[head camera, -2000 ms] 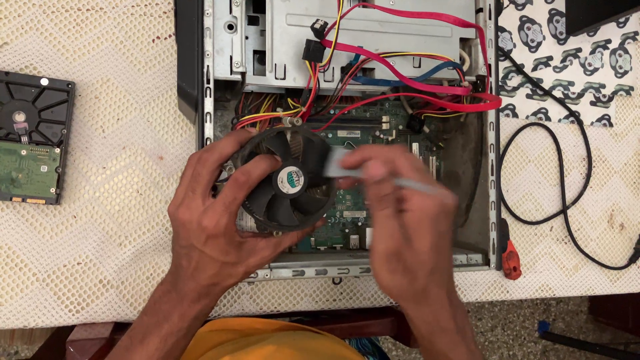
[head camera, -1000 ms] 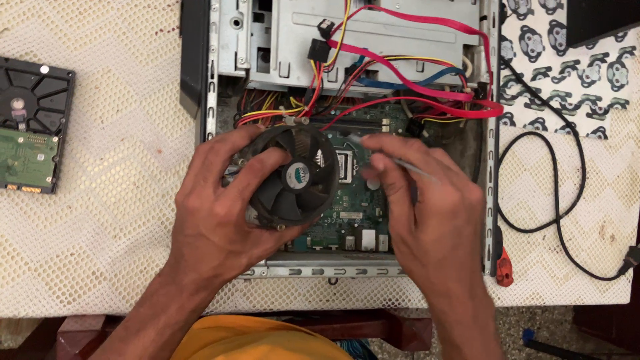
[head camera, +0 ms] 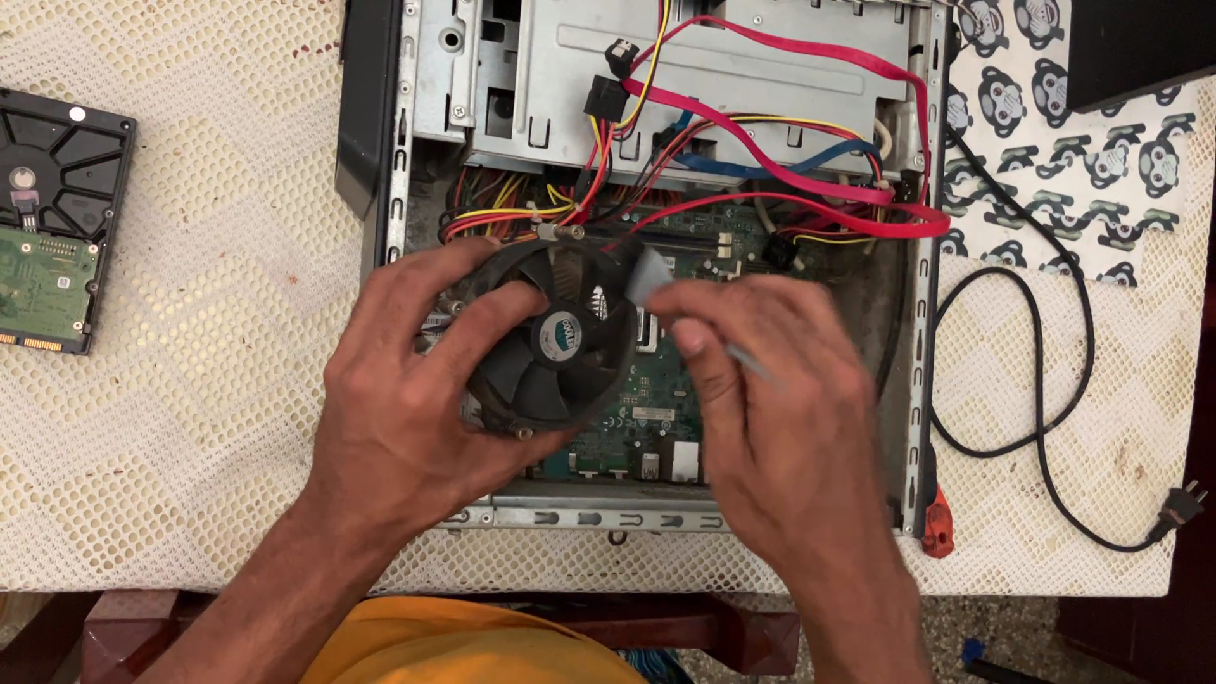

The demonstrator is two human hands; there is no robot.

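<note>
My left hand (head camera: 418, 380) grips a round black CPU cooler fan (head camera: 537, 370) by its rim, with a finger resting on the blades near the hub. The fan is held above the green motherboard (head camera: 655, 418) of an opened computer case. My right hand (head camera: 769, 380) pinches a thin tool with a pale grey, blurred head (head camera: 650, 275), perhaps a brush. That head is at the fan's right edge; whether it touches the fan cannot be told. The tool's handle runs back under my fingers and is mostly hidden.
Red SATA cables (head camera: 807, 47) and power connectors (head camera: 605, 98) loop over the metal drive cage (head camera: 703, 66). A hard drive (head camera: 66, 218) lies at the left on the lace tablecloth (head camera: 209, 408). On the right are a black power cord (head camera: 1040, 380) and an orange object (head camera: 939, 527).
My right hand has moved with the tool, away from the fan and back to its right edge. My left hand still holds the fan, which has tilted slightly.
</note>
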